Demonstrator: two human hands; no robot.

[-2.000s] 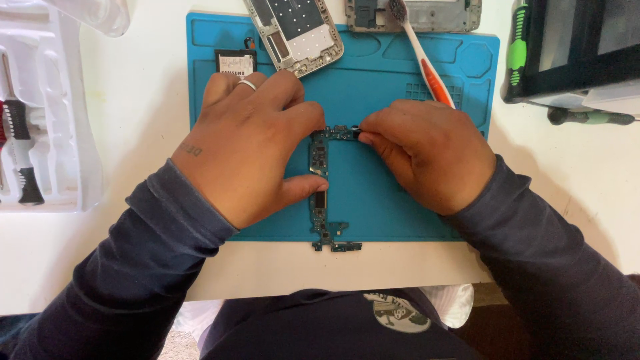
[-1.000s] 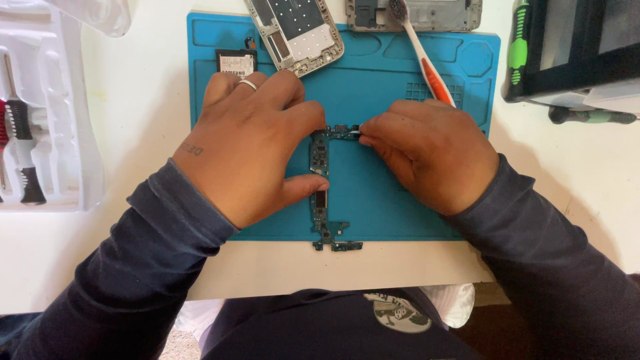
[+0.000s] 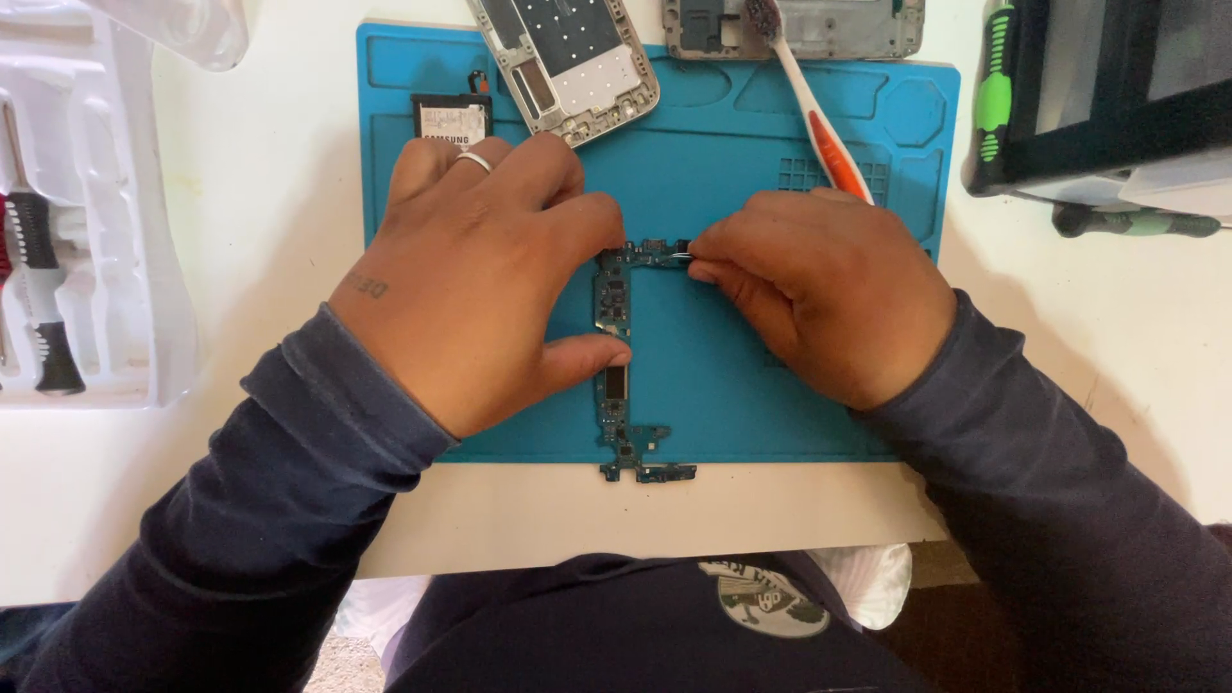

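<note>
A phone's circuit board [image 3: 614, 298] lies on a blue silicone repair mat [image 3: 674, 125], its lower end reaching past the mat's near edge. My left hand [image 3: 496, 274] steadies it, with the index fingertip at its upper corner and the thumb on its long arm. At the right end of the board's upper arm, my right hand [image 3: 813, 289] pinches something small between thumb and index finger; a thin pale piece shows at the tips, too small to name. Just beyond my left fingers lies a Samsung phone battery [image 3: 452, 120].
A metal phone frame [image 3: 587, 72] and a second frame [image 3: 837, 29] lie at the far side. A toothbrush [image 3: 818, 125] leans across the second one. At left is a white plastic tray [image 3: 115, 289] holding a screwdriver [image 3: 43, 298]; at right, a black case [image 3: 1049, 144] with green-and-black tools.
</note>
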